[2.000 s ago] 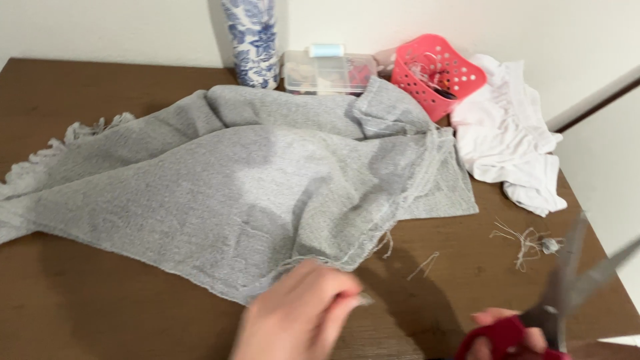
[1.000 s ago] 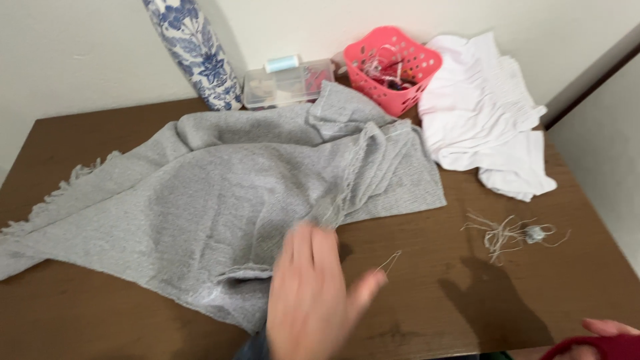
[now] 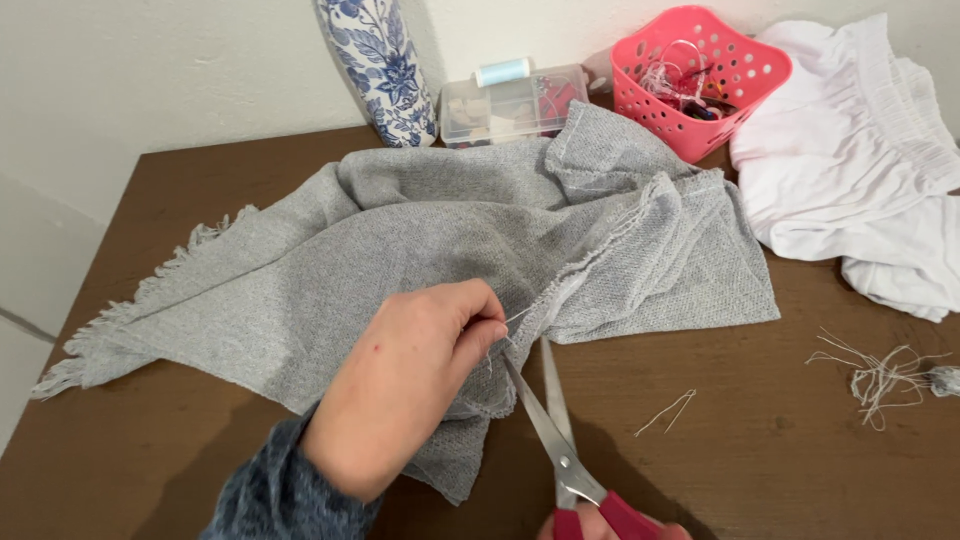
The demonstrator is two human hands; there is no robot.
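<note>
A grey woven cloth (image 3: 420, 255) with one fringed edge lies rumpled on the wooden table. My left hand (image 3: 420, 367) pinches a loose thread (image 3: 517, 316) at the cloth's stitched edge between thumb and forefinger. Just below and to the right, my right hand (image 3: 611, 525) holds red-handled scissors (image 3: 564, 459), mostly hidden at the bottom of the view. The blades are apart, their tips close to the cloth edge. To the right of the scissors, a short thread with what looks like a needle (image 3: 679, 411) lies on the table.
A tangle of thread (image 3: 885, 379) lies at the right. White elastic-waisted fabric (image 3: 825, 150) is behind it, next to a pink perforated basket (image 3: 701, 82) of sewing bits. A clear compartment box (image 3: 514, 112) with a pale blue thread spool (image 3: 502, 72) and a blue-and-white patterned vase-like object (image 3: 382, 67) stand by the wall.
The scissors, out of clear view one second ago, are now at the cloth's edge in my right hand. My left hand has gone from flat and blurred over the cloth to pinching a thread.
</note>
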